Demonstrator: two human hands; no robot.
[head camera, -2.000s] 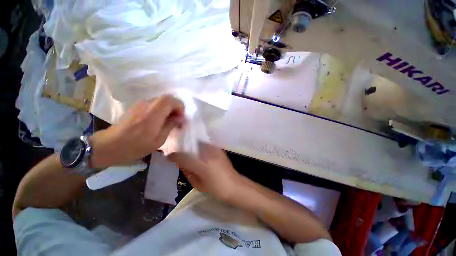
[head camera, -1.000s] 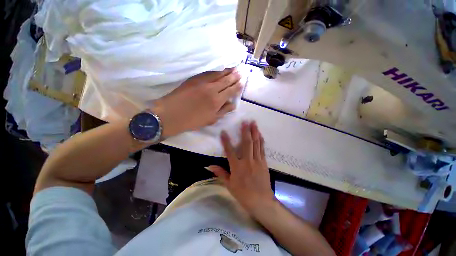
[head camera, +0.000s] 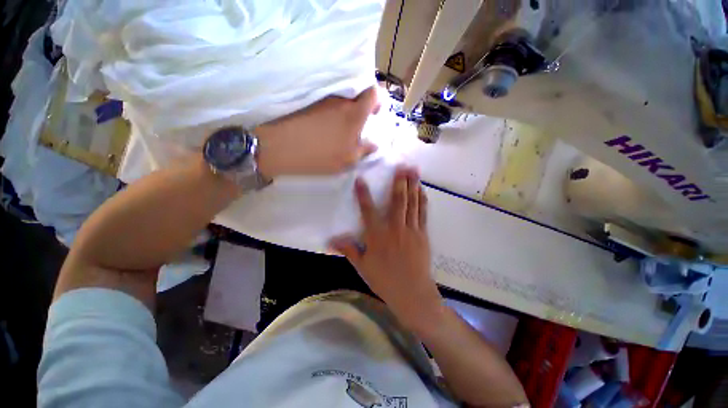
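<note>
The white garment cloth (head camera: 239, 72) lies bunched left of the needle, with a flat part reaching under my hands. The presser foot and needle area (head camera: 405, 111) is brightly lit and washed out. My left hand (head camera: 339, 135), with a watch on its wrist, rests on the cloth beside the needle. Its fingers are bent and glare blurs their tips, so a grip on the cloth cannot be made out. My right hand (head camera: 395, 239) lies flat, palm down, over the cloth's near part, fingers pointing at the machine and thumb out to the left.
The sewing machine head (head camera: 591, 119) fills the upper right. The machine bed's front edge (head camera: 511, 279) runs down to the right. Pale blue scrap cloth (head camera: 666, 275) hangs at its right end. A red crate (head camera: 547, 355) with scraps stands below. More white cloth (head camera: 40, 159) hangs far left.
Both hands first handled a piece of white cloth near the table edge, then came down at the machine. Since then my left hand has shifted slightly up, its fingers more bent; my right hand stays flat.
</note>
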